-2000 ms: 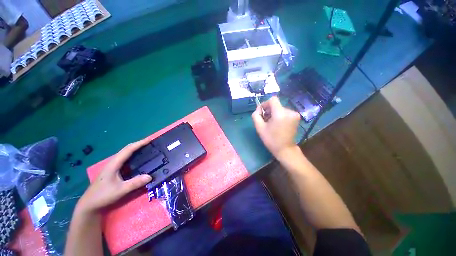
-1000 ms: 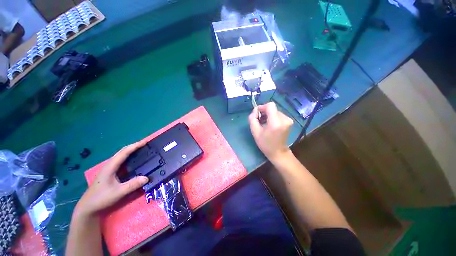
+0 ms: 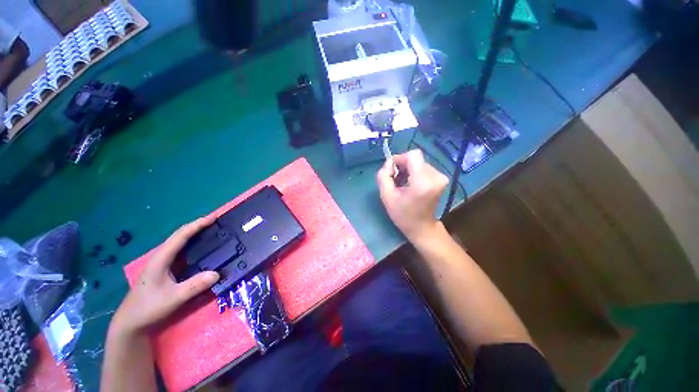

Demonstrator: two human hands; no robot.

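A black device body (image 3: 264, 222) with a small white label lies on a red foam mat (image 3: 329, 237). A part wrapped in shiny clear film (image 3: 263, 310) sticks out from it towards me. My left hand (image 3: 165, 283) holds the device body at its left end, thumb on top. My right hand (image 3: 414, 191) is closed on a thin light tool (image 3: 389, 156), its tip at the front of the white screw feeder (image 3: 372, 88). The tip is too small to make out, and whether it carries a screw cannot be told.
Black housing shells lie left (image 3: 300, 111) and right (image 3: 475, 126) of the feeder. A dark cylinder (image 3: 227, 23) hangs at the top edge. A dark cord (image 3: 479, 96) crosses the view. Small black parts (image 3: 123, 238), plastic bags (image 3: 46, 260), another black device (image 3: 96, 107) and a tray (image 3: 73, 57) are left.
The whole view has shifted slightly. The dark cylinder has come into view at the top. My left hand stays on the device body, and my right hand remains at the feeder with the thin tool.
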